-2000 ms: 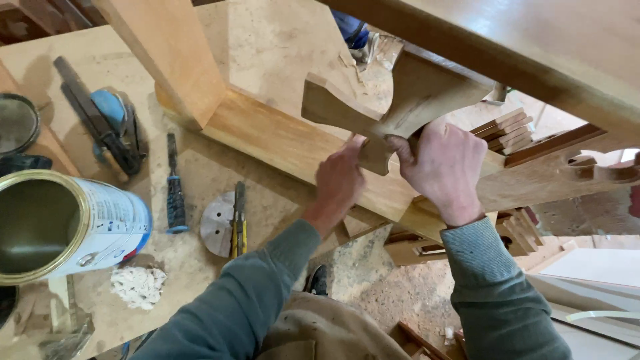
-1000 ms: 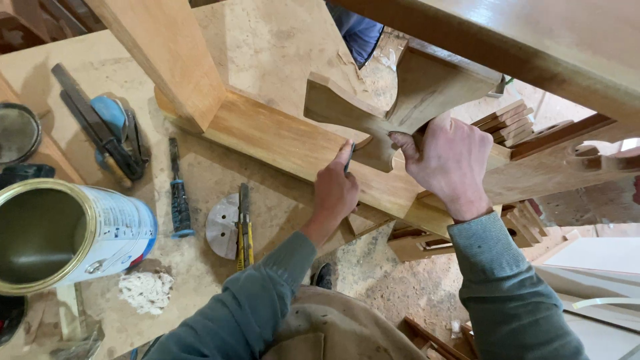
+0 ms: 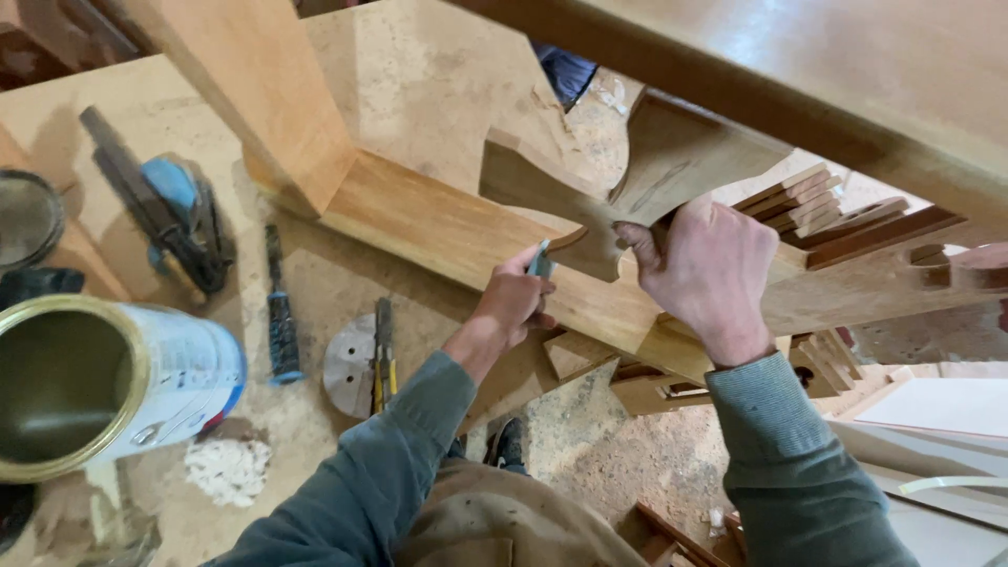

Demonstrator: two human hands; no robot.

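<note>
A curved, cut-out wooden piece [image 3: 551, 185] lies across the middle, above a long flat wooden board [image 3: 449, 224]. My left hand [image 3: 512, 298] pinches a small bluish-gray piece, likely folded abrasive, at the wooden piece's lower curved edge. My right hand [image 3: 707, 272] grips the wooden piece at its narrow part, thumb on its face; the fingers are hidden behind the hand. A wide upright board [image 3: 260, 94] meets the flat board at its left end.
At left stand an open metal can [image 3: 181, 370], a blue-handled chisel-like tool [image 3: 282, 331], a dark clamp-like tool [image 3: 150, 197], a metal disc [image 3: 349, 366] and white crumpled material [image 3: 228, 470]. A wooden panel edge [image 3: 709, 102] crosses the upper right. Stacked wood pieces [image 3: 795, 205] lie at right.
My left hand has moved down and left from the narrow part of the wooden piece to its lower edge, and the bluish piece now shows. My right hand keeps its grip.
</note>
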